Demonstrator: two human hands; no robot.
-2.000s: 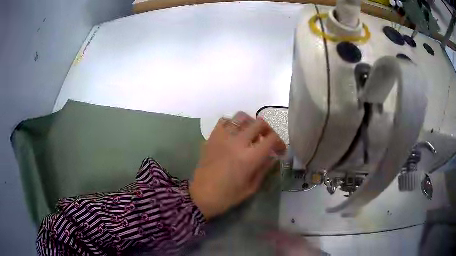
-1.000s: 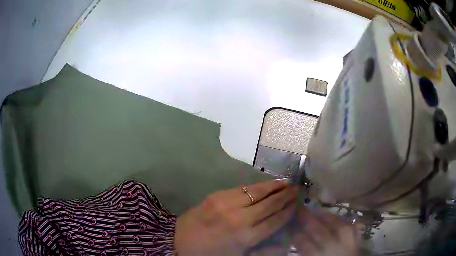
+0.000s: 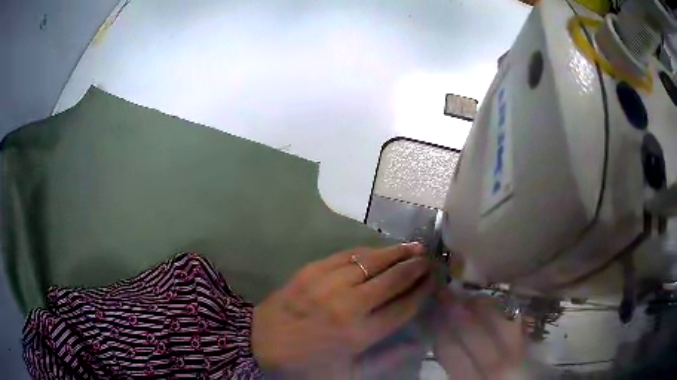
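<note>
A green fabric panel (image 3: 171,185) lies on the white table, its curved notch near the needle plate (image 3: 404,211). My left hand (image 3: 349,300), with a ring and a striped sleeve, lies on the cloth with its fingertips close beside the presser foot area. My right hand (image 3: 479,334) is blurred, low under the sewing machine head (image 3: 527,163), right of my left fingers. Both hands seem to rest on the cloth edge; whether the right fingers pinch it cannot be made out. The needle is hidden.
The white table (image 3: 282,67) extends behind the cloth. A small metal plate (image 3: 461,106) is set behind the slide plate. A pale wall (image 3: 37,59) stands at the left. The machine head with its yellow ring (image 3: 583,48) fills the right side. The cloth reaches the table's left edge.
The view has turned, so the machine's side label shows. My left hand has come down from above the bed to the cloth by the foot. My right hand has come up beside it.
</note>
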